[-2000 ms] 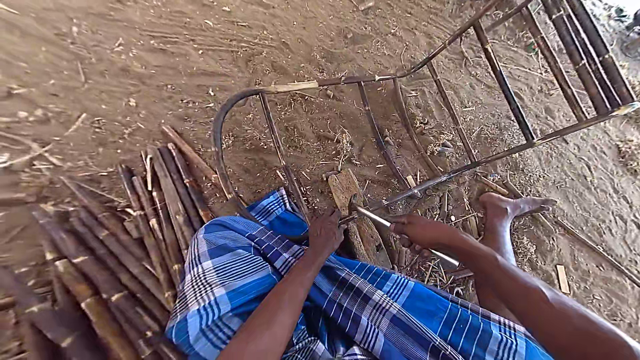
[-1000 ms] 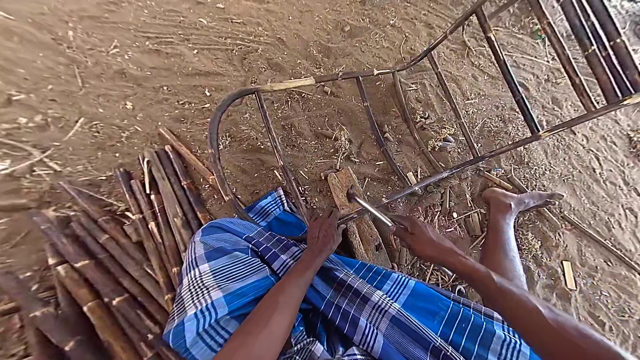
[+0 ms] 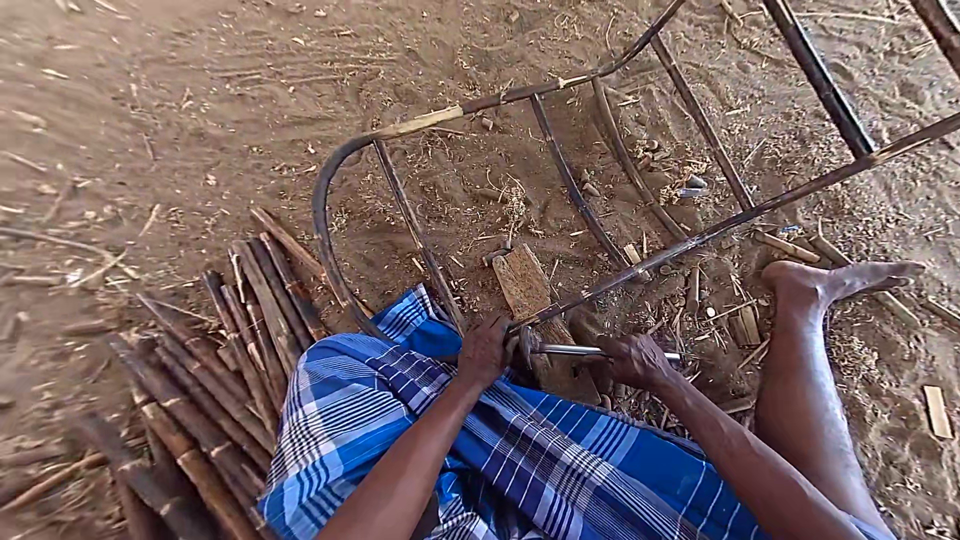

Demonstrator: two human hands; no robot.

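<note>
A curved bamboo frame with crosspieces reaches from beside my lap to the upper right. My left hand grips its near rail, close to the lower end of a crosspiece. My right hand is closed around the metal handle of a hammer. The hammer's head is at the near rail, just right of my left fingers; whether it touches the rail is hard to tell. Beneath them a worn wooden block lies on the ground. Whatever my left fingertips may pinch is hidden.
Cut bamboo poles are piled at the left, against the blue checked cloth over my lap. My bare foot rests on the sandy ground at the right. Bamboo offcuts and shavings lie between the foot and the block.
The hammer has swung from a slant to nearly level, its head now beside my left fingers. My left hand keeps its place on the rail.
</note>
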